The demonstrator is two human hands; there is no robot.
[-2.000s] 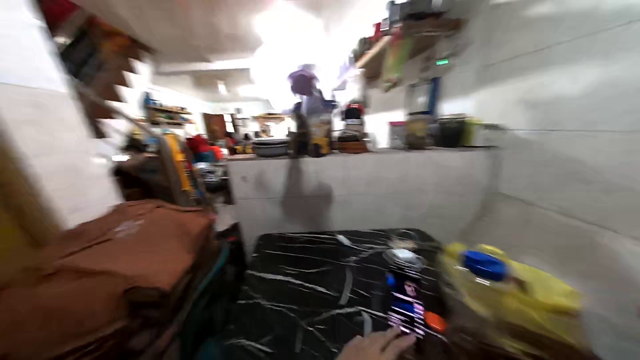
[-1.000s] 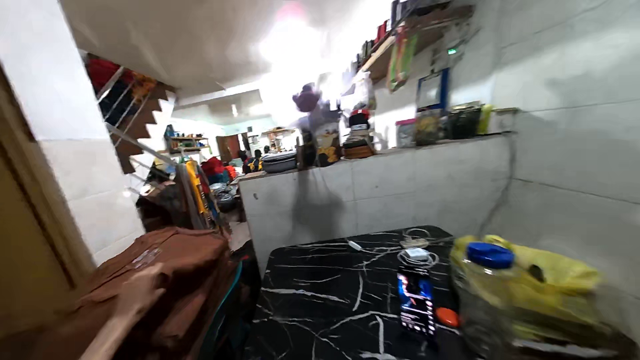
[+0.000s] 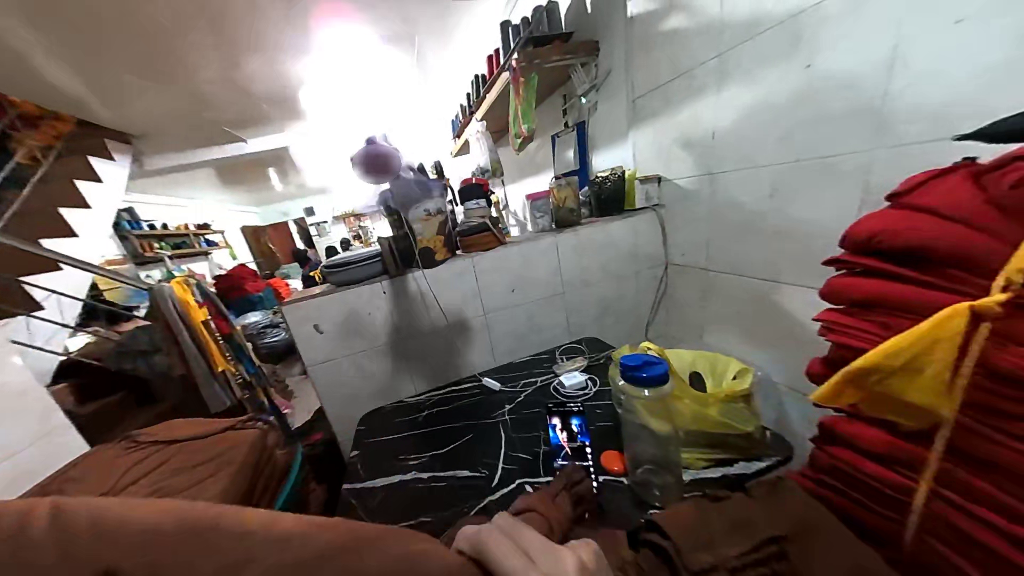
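Brown cloth [image 3: 200, 536] stretches across the bottom of the view, and folds of it bunch over the table's front edge. My left hand [image 3: 532, 550], seen at the bottom centre, is closed on a bunched part of this cloth; its wrist is hidden. It looks like the left hand, though little of it shows. My right hand is not visible. Just beyond the bunched cloth, a lit smartphone [image 3: 570, 436] lies on the black marble-patterned table [image 3: 432, 448], its lower end partly covered. At the left is a stack of brown cloth [image 3: 168, 456].
On the table are an orange cap [image 3: 613, 462], a clear jar with a blue lid [image 3: 652, 440], a yellow plastic bag [image 3: 712, 400] and a white charger with cable [image 3: 573, 382]. A tall stack of red cloth [image 3: 888, 320] stands at the right. A tiled half-wall [image 3: 512, 296] stands behind the table.
My left hand has moved from the brown stack at the left to the bottom centre, with brown cloth in it. The view has shifted, bringing the red stack in at the right.
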